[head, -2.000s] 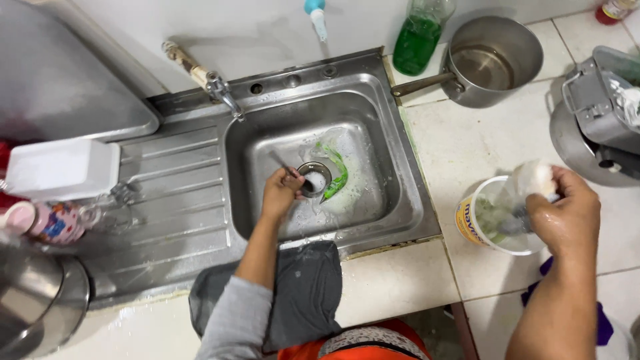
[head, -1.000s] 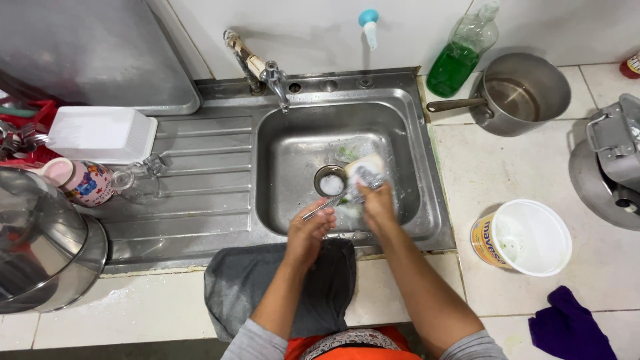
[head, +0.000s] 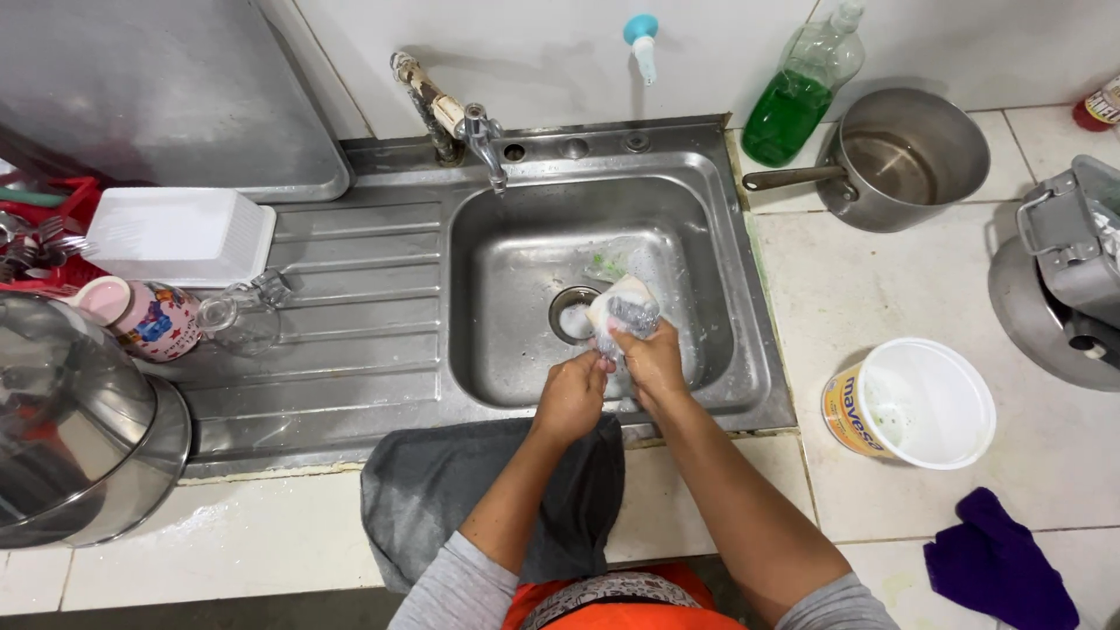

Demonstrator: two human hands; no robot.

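Note:
Both my hands are together over the steel sink basin (head: 525, 254). My right hand (head: 652, 359) grips a wet, soapy scrubbing pad (head: 626, 308), whitish with a grey part. My left hand (head: 573, 394) is closed just left of it, fingertips touching the pad; the utensil it held earlier is mostly hidden, so its kind cannot be told. Behind the pad lies a clear and green scrap (head: 612, 261) on the basin floor. The drain (head: 573, 315) holds white foam. Above the basin's left rear stands the faucet (head: 483, 144). A white plastic tub (head: 927, 402) with suds stands on the right.
A saucepan (head: 910, 162) points its handle toward the sink, beside a bottle of green liquid (head: 792, 105). A purple cloth (head: 1002, 560) lies front right. Left are a white container (head: 179, 232), a pink cup (head: 149, 315), glassware (head: 241, 319) and steel pots (head: 70, 420). A grey cloth (head: 490, 499) hangs at the front edge.
My right hand has moved with the pad from the white tub to the sink, beside my left hand. The hands are now closer together, and the utensil is less visible.

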